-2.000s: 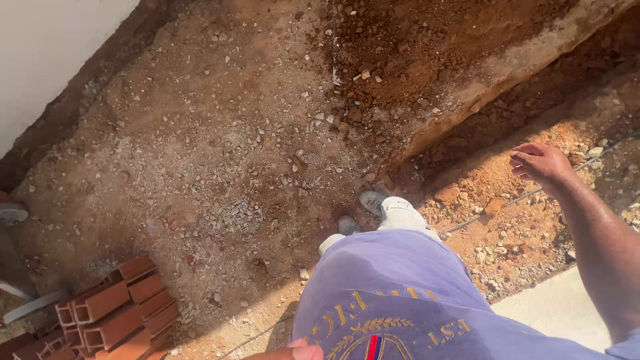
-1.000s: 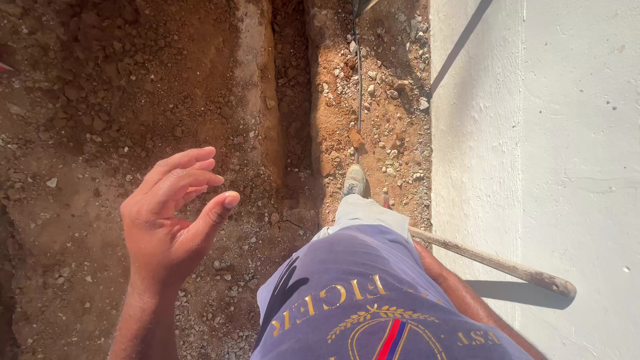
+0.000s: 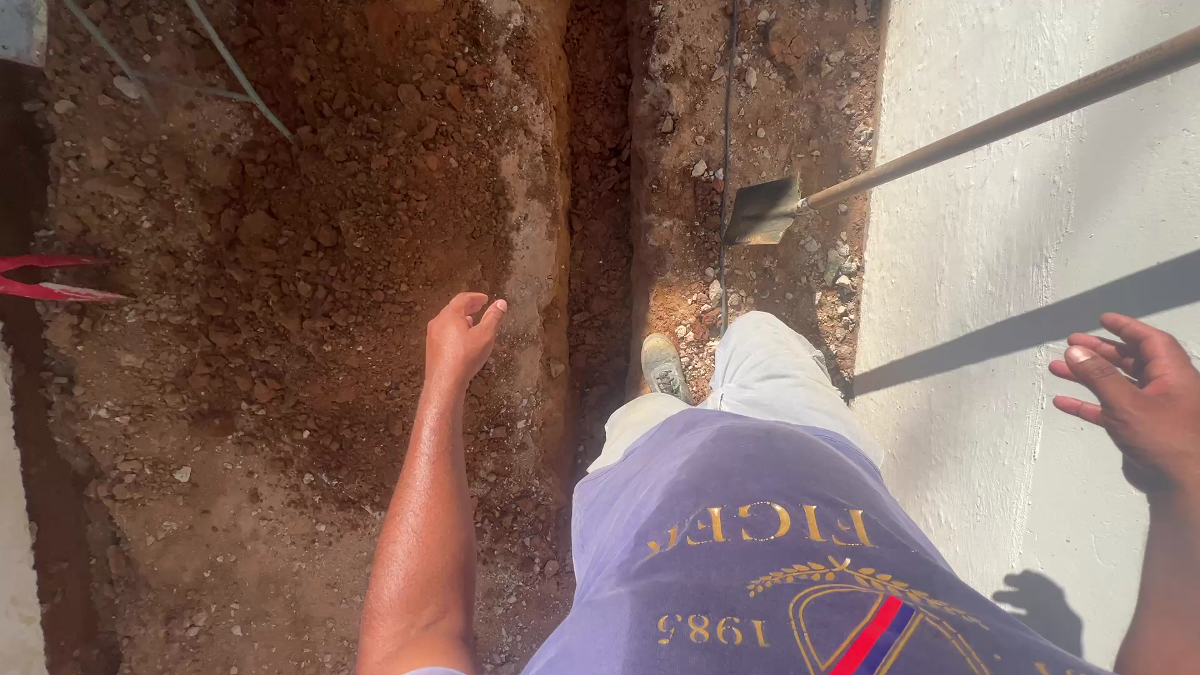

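Observation:
Over the loose soil left of the narrow trench hangs my left hand (image 3: 461,339), its fingers partly curled and holding nothing. My right hand (image 3: 1130,394) is raised beside the white wall at the right, fingers apart and empty. Ahead of it a long-handled tool with a wooden handle (image 3: 994,122) leans across the wall, its flat metal blade (image 3: 761,211) at the strip of ground between trench and wall. Neither hand touches this tool.
The narrow trench (image 3: 600,187) runs straight ahead, with a thin dark cable (image 3: 729,141) along its right side. A red forked object (image 3: 56,278) is at the far left. Thin metal rods (image 3: 230,70) lie at the upper left. The white wall (image 3: 956,375) borders the right.
The view has swung round and moved along the trench. The brick stack seen two seconds ago is out of view. The flat-bladed tool has come into view, and my right hand is now raised.

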